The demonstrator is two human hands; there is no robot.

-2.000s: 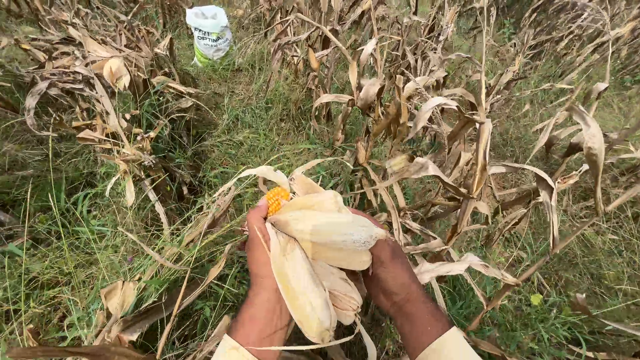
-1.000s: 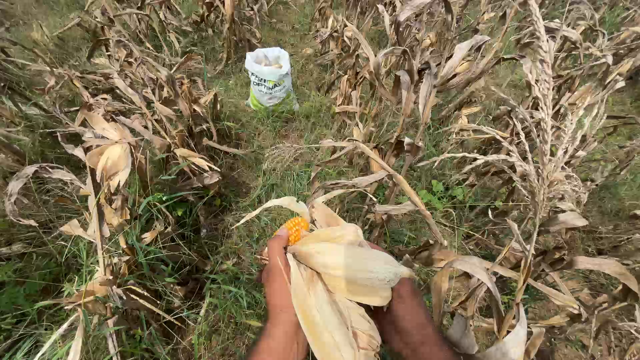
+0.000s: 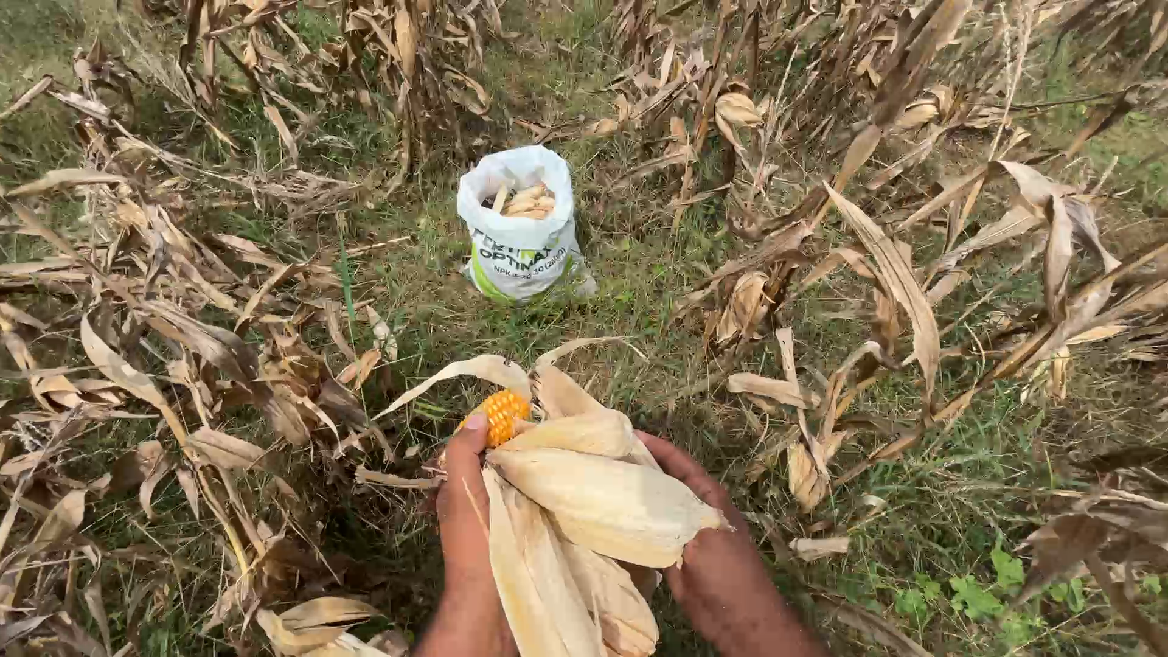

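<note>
My left hand holds the left side of a bundle of corn ears in dry, pale husks, its thumb against a bare patch of orange kernels. On the right side of the same bundle, my right hand grips from beneath; the husks hide most of its fingers. Loose husk leaves stick out at the top and hang down between my wrists. Ahead of my hands stands an open white and green woven sack with printing on it, and husked or pale ears lie inside.
Dry corn stalks with curled leaves lean along the left. More dry stalks stand and lie across the right. Grass grows between the rows and around the sack. Low green leafy weeds are at the lower right.
The view has moved toward the sack, which now appears closer, with its contents visible. Both hands still hold the husked bundle in front of me.
</note>
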